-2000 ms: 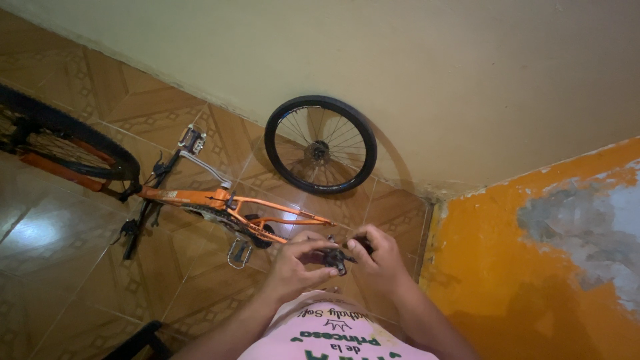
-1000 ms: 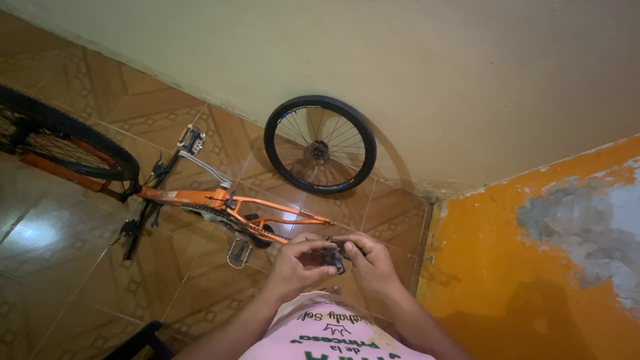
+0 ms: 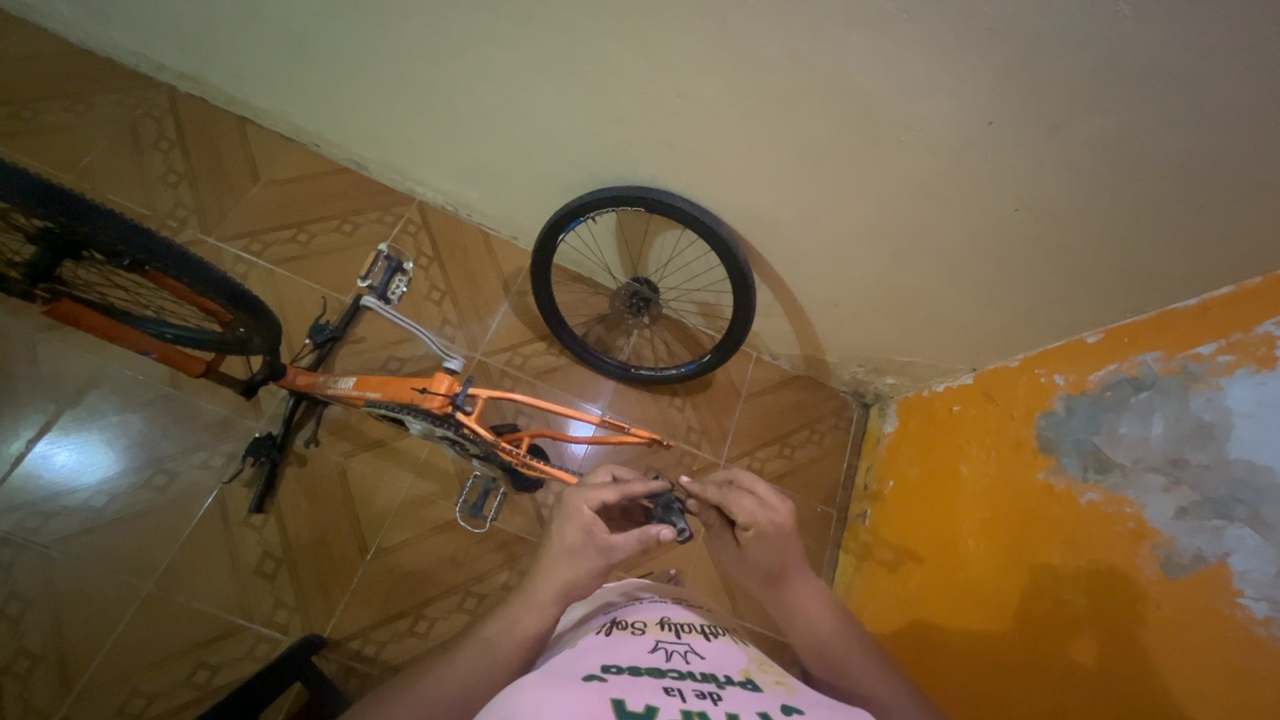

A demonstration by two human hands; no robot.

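Note:
My left hand (image 3: 600,530) grips a small dark metal bicycle part (image 3: 671,514), perhaps a derailleur, between thumb and fingers in front of my shirt. The fingertips of my right hand (image 3: 750,515) pinch at the upper right edge of that part; whether they hold a separate small piece cannot be told. Just beyond my hands, the rear stays of an orange bicycle frame (image 3: 370,388) point toward me. The frame rests upside down on its black handlebar (image 3: 290,425), with the chain and crank in place and no wheel between the rear stays.
A loose bicycle wheel (image 3: 643,285) with a sprocket cassette leans against the pale wall (image 3: 850,150). The bike's other wheel (image 3: 130,260) is at the far left. An orange wall (image 3: 960,520) with peeling paint stands at right. A black object (image 3: 275,680) is at the lower left on the tiled floor.
My right hand's fingers have shifted slightly against the dark part, which stays in my left hand. The bicycle and the loose wheel have not moved.

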